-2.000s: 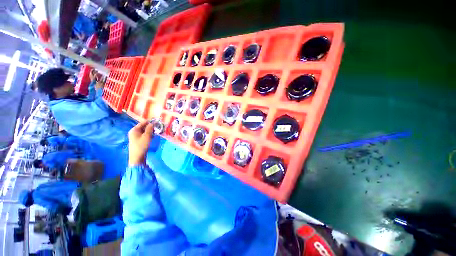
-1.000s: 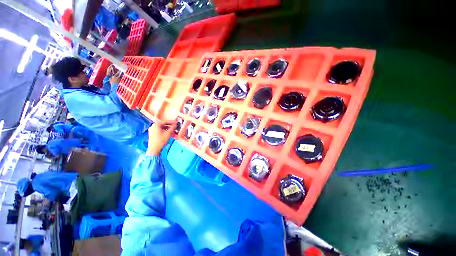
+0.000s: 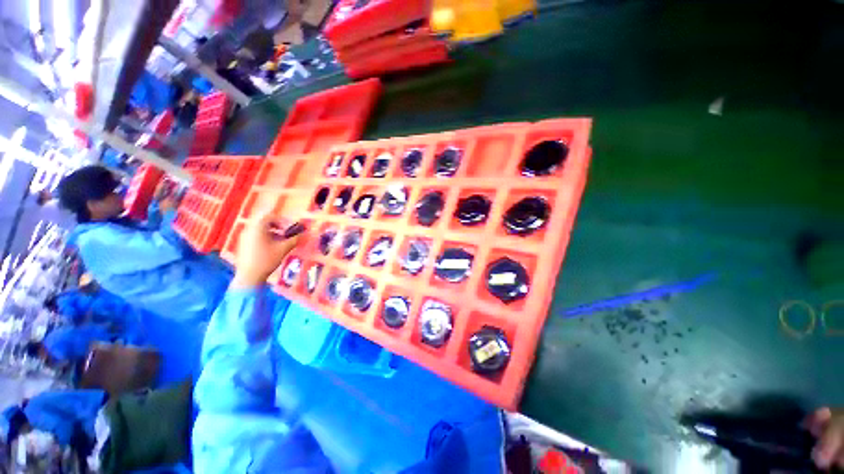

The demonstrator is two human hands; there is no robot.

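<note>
The red-orange compartment tray (image 3: pixel 529 321) lies slantwise across the middle, with a round black and silvery piece in most pockets; some bear pale labels. My left hand (image 3: pixel 262 252) is over the tray's far left part, its fingertips closed on a small dark piece (image 3: pixel 289 229), seen edge-on and partly hidden. My right hand (image 3: pixel 826 440) is cut off by the right edge; only blurred fingers show, around the end of a dark electric screwdriver (image 3: pixel 754 430) at the lower right.
A blue stick (image 3: pixel 639 294) and scattered tiny screws (image 3: pixel 639 324) lie on the green mat (image 3: pixel 685 222). Yellow rings (image 3: pixel 797 318) are at the right. More red trays (image 3: pixel 393 46) and a yellow item (image 3: pixel 481 17) are at the back. A person in blue (image 3: pixel 139 268) works at the left.
The view has shifted. My left hand has moved from the near-side row to over the tray, with the dark piece now raised in its fingertips. My right fingers have come into view.
</note>
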